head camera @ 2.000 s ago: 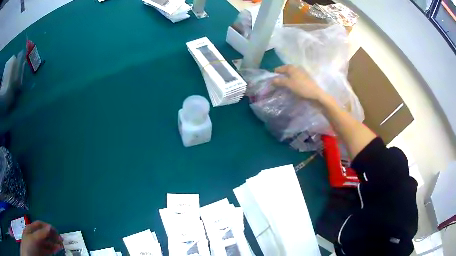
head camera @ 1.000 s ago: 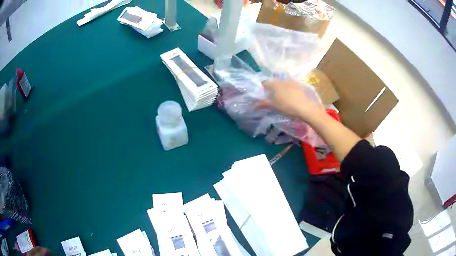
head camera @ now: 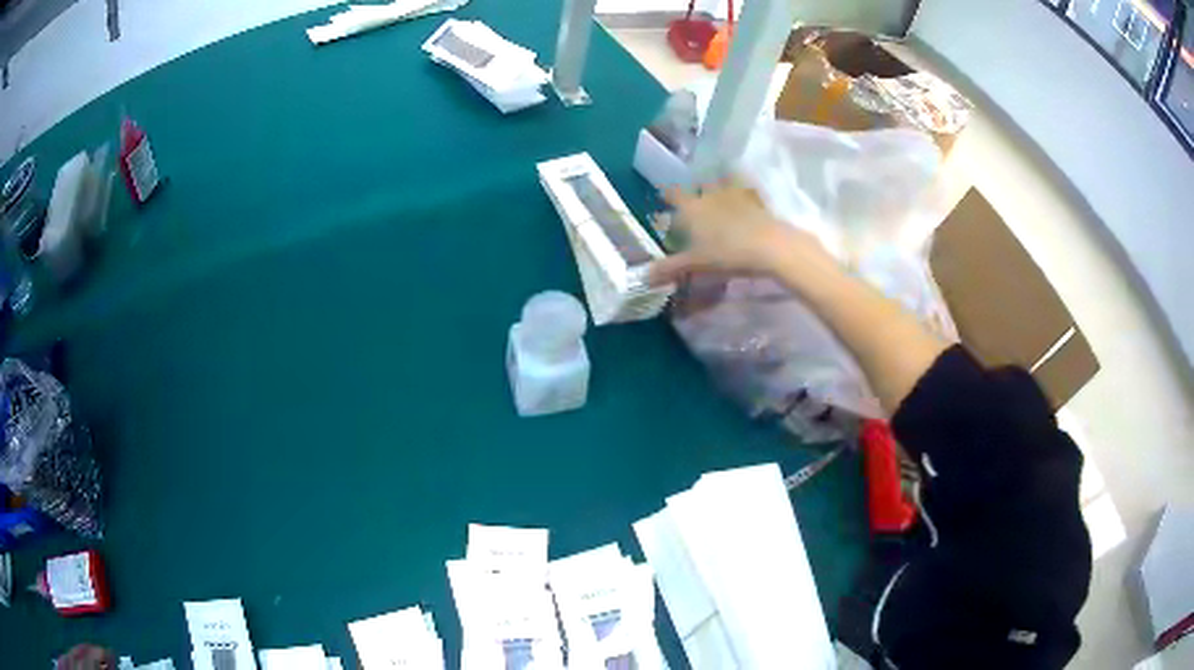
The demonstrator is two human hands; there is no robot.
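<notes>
A banded stack of white window packs (head camera: 605,236) with grey strips lies on the green bench. My right hand (head camera: 720,236) is at the near right end of this stack, thumb and fingers apart, with one fingertip over or against its edge; contact is unclear. Under and beside my right forearm lies a crumpled clear poly bag (head camera: 773,347) with dark contents. My left hand (head camera: 87,657) is at the bottom left edge, mostly cut off, so its grip is hidden. Window packs (head camera: 504,615) lie in overlapping rows at the bottom, beside blank white packs (head camera: 746,563).
A white plastic bottle (head camera: 550,360) stands mid-bench. A red tray (head camera: 888,484) is by my right elbow. A pale post (head camera: 742,92) rises behind my hand, with cartons (head camera: 1015,282) beyond. A red glue bottle (head camera: 76,584) and a bag of small metal parts (head camera: 53,452) are left.
My right hand has moved off the poly bag, away and leftwards to the end of the banded stack. My left hand has dropped mostly out of the picture. The view has shifted.
</notes>
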